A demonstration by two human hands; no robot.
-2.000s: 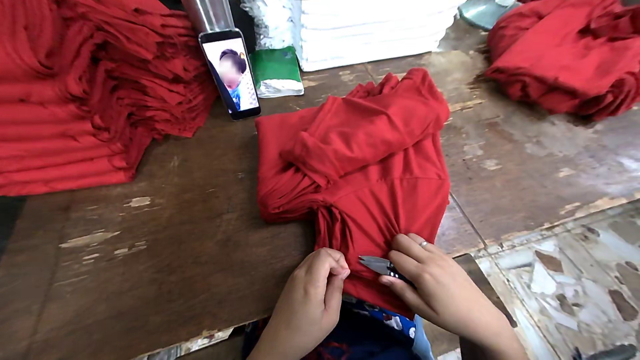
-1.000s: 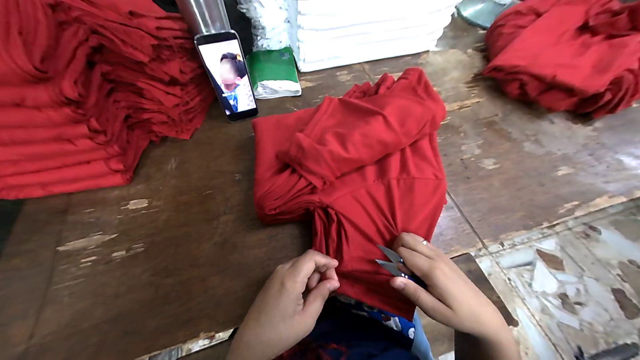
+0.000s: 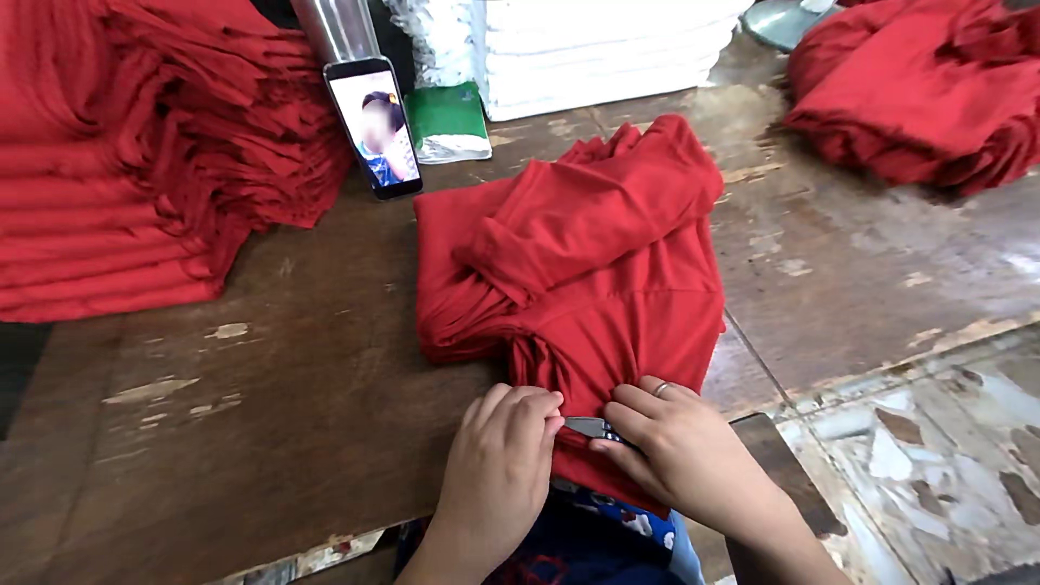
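Folded red fabric garments (image 3: pixel 601 244) lie in a loose heap on the worn wooden table, their near part hanging at its edge. My right hand (image 3: pixel 674 439), with a ring on one finger, is closed around small metal thread snips (image 3: pixel 587 426) whose blades point left. The blades look together, and their tips reach my left hand's fingertips. My left hand (image 3: pixel 508 447) has its thumb and fingers pinched at the red cloth's near edge; whatever is between the fingertips is too small to make out.
A tall stack of red cloth (image 3: pixel 106 227) stands at the left. Behind the garments are an upright phone (image 3: pixel 378 130) against a metal cylinder (image 3: pixel 337 28), a green packet (image 3: pixel 447 118) and a white fabric stack (image 3: pixel 593 53). Another red pile (image 3: pixel 918 89) lies at the back right.
The snips' blades, spread apart one second ago, are now together. They have come up to my left fingertips; a gap lay between them before. The red garments rest in the same place.
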